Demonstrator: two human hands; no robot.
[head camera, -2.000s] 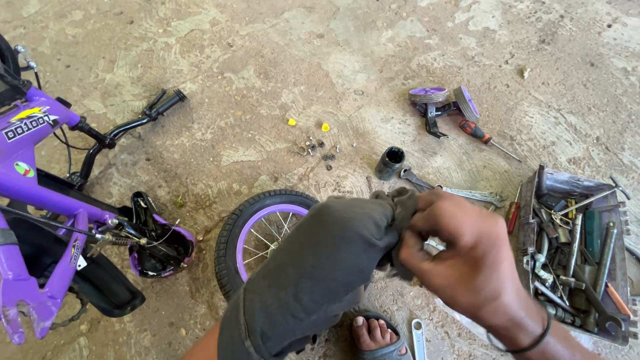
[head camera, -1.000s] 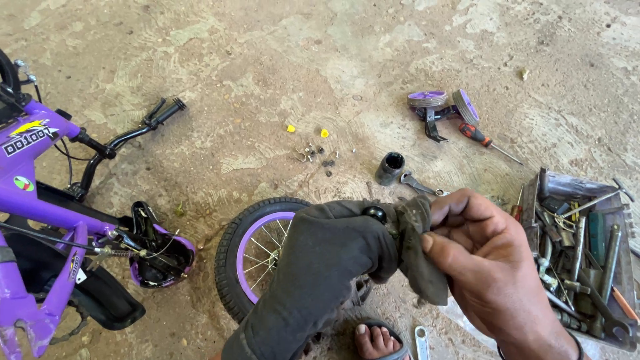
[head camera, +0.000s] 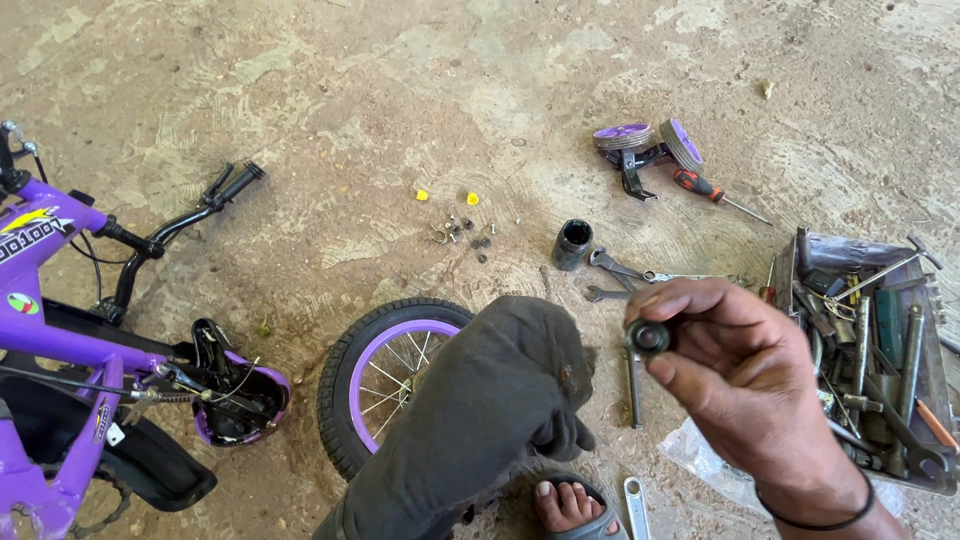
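My right hand (head camera: 727, 360) is bare and pinches a small dark round metal part (head camera: 649, 338) with a hole in its middle between thumb and fingers. My left hand (head camera: 517, 382) is covered by a dark grey cloth or glove; its fingers are bent and mostly hidden, so I cannot tell whether they hold anything. Behind it, a small bicycle wheel (head camera: 367, 330) with a purple rim and black tyre lies partly covered. At the left is a purple bicycle frame (head camera: 90, 337) with black handlebars (head camera: 196, 210).
A crate of tools (head camera: 787, 277) stands at the right. Near it are wrenches (head camera: 619, 266), a black cup-like container (head camera: 572, 246), a screwdriver (head camera: 701, 185) and training wheels (head camera: 622, 136). Yellow caps (head camera: 472, 199) and small hardware (head camera: 451, 227) lie mid-floor. A spanner (head camera: 636, 506) lies beside a sandalled foot (head camera: 574, 506).
My right hand has let go of the dark cloth and moved apart from my left hand. The dark round part, seen at the cloth one second ago, is now in my right fingers.
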